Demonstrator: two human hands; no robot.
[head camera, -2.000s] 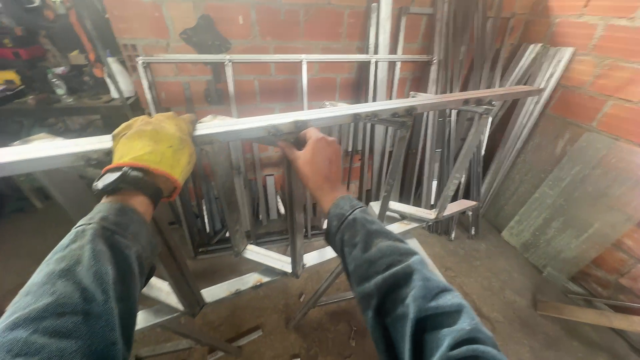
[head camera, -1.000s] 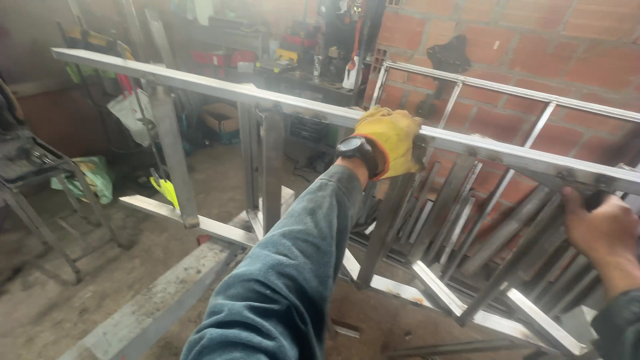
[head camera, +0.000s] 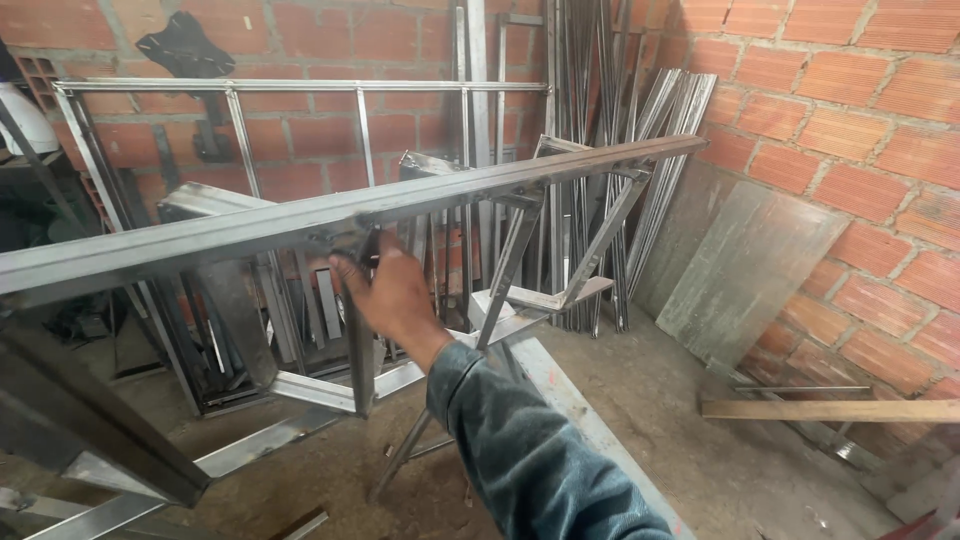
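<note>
A long steel frame of welded square tubing crosses the view, its top rail running from the left edge up to the right. My right hand, bare and in a blue denim sleeve, has its fingers around the upper part of an upright metal strut, just under the top rail. Angled struts join that rail to a lower one. My left hand is out of view.
Against the brick wall lean a barred metal frame, many steel bars and a flat sheet panel. A grey beam lies under the frame. A wooden board is at the right.
The view has swung back to the right. My gloved left hand, on the top rail in both earlier frames, has gone out of view. My right hand is still at the frame.
</note>
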